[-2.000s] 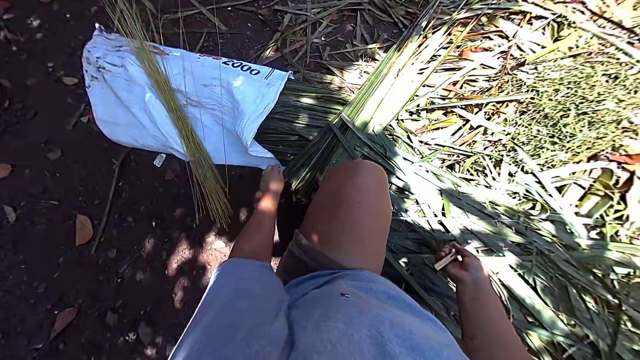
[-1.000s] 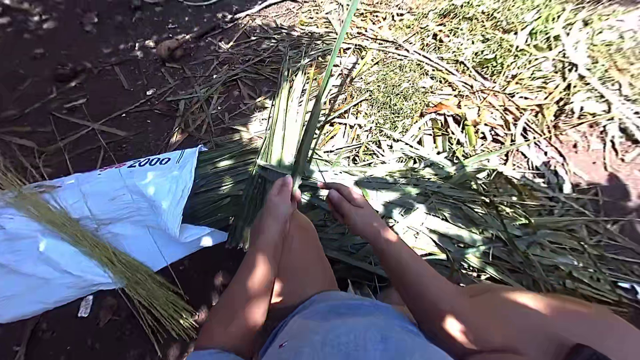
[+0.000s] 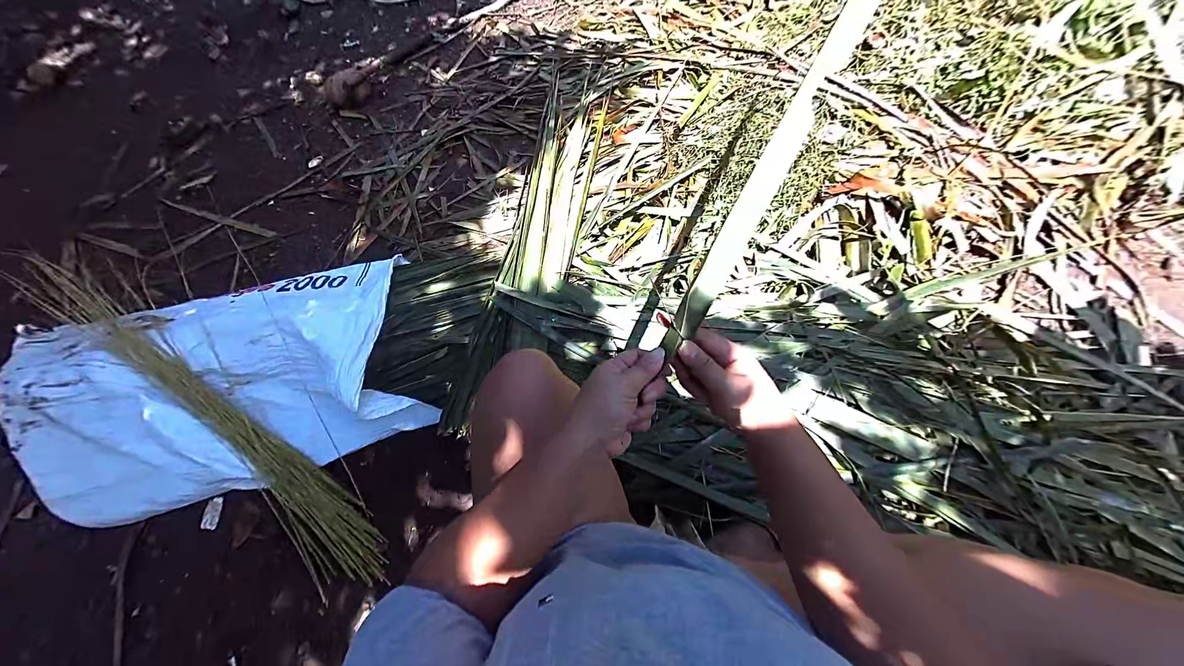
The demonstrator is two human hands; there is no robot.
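My left hand (image 3: 626, 393) and my right hand (image 3: 726, 375) are close together above my knees, both pinching the lower end of a long green palm leaflet (image 3: 763, 185). The leaflet rises up and to the right, its upper part bright in the sun. A small reddish thing, too small to identify, shows between my fingertips. Beyond my left knee lies a bundle of green leaflets (image 3: 546, 222). At the left, a bundle of thin leaf midribs (image 3: 231, 416) rests across a white woven sack (image 3: 314, 370).
A thick pile of green leaf strips (image 3: 925, 416) spreads over the ground at the right. Drier strips (image 3: 943, 176) lie farther back in sun. Bare dark soil (image 3: 120, 194) with twigs and a brown lump (image 3: 347, 86) is at the upper left.
My right hand, earlier low over the leaf pile with a small pale object, has come up beside my left hand. A long leaflet now stands between both hands. The view has shifted.
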